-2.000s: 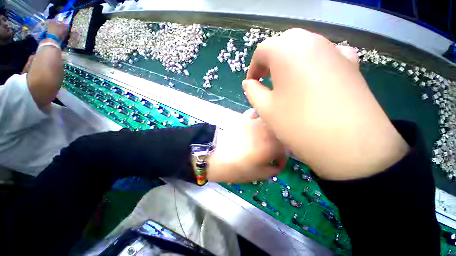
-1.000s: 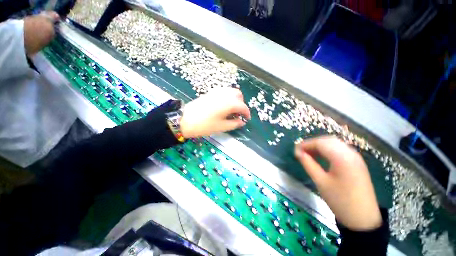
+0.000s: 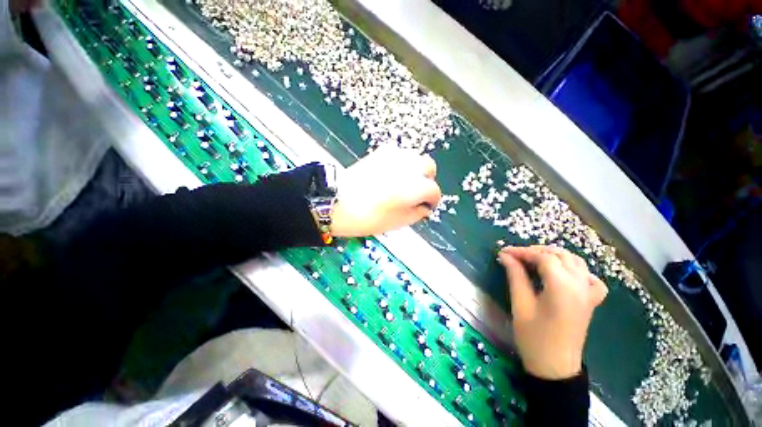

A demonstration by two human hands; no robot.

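Observation:
Small white components (image 3: 393,104) lie heaped on the dark green parts tray (image 3: 618,334). My left hand (image 3: 380,193) reaches over the rail to the tray, its fingers curled down beside a few loose components (image 3: 447,204); what is under the fingertips is hidden. My right hand (image 3: 551,304) is over the tray's near part, thumb and index finger pinched, with a tiny pale component at their tips. The green circuit board (image 3: 401,321) lies in the rail below my left forearm, with rows of dark cylinders and pale-topped parts.
The silvery conveyor rail (image 3: 322,334) runs diagonally along the boards. The tray's raised pale rim (image 3: 535,117) curves beyond the heaps. A blue bin (image 3: 618,108) stands behind it. A person in pale clothing (image 3: 50,150) is at the left edge. A dark object (image 3: 267,400) is at the bottom.
My hands have moved from close together over the board to apart over the tray. Since one second ago, my right fingertips have come closer together. The view has turned.

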